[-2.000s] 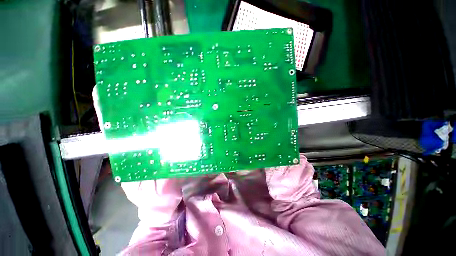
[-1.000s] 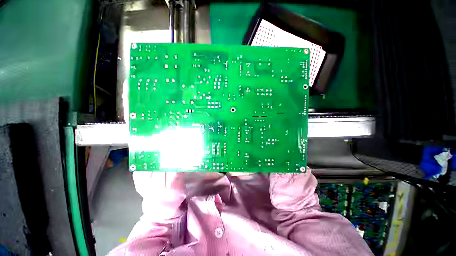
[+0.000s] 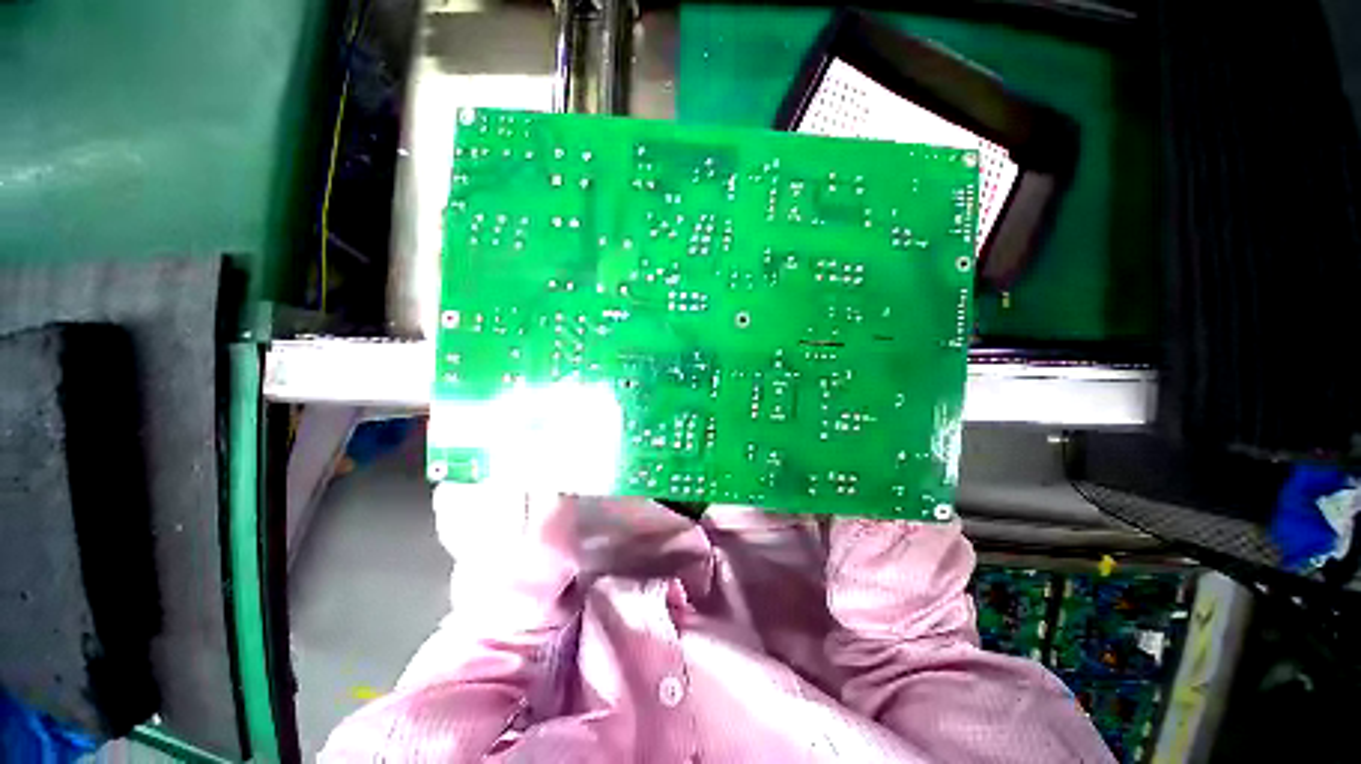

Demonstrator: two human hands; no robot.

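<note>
A bright green circuit board (image 3: 836,321) is held up in front of me, solder side towards me, dotted with silvery joints. A strong white glare covers its lower left part. Its top edge slopes slightly down to the right. Both my hands are hidden behind the board. Only my pink sleeves show below its lower edge, one at the left and one at the right. I cannot see my fingers or how they grip.
A silver rail (image 3: 1067,391) crosses behind the board. A black box with a white dotted panel (image 3: 1030,224) lies on a green mat (image 3: 731,67). Dark foam (image 3: 172,508) is at left, a black stack (image 3: 1246,194) at right. A pale-framed tray (image 3: 1202,649) holds boards at lower right.
The board has shifted right in the picture, and so has the background. Its tilt has turned from rising to the right, through level, to sloping down to the right.
</note>
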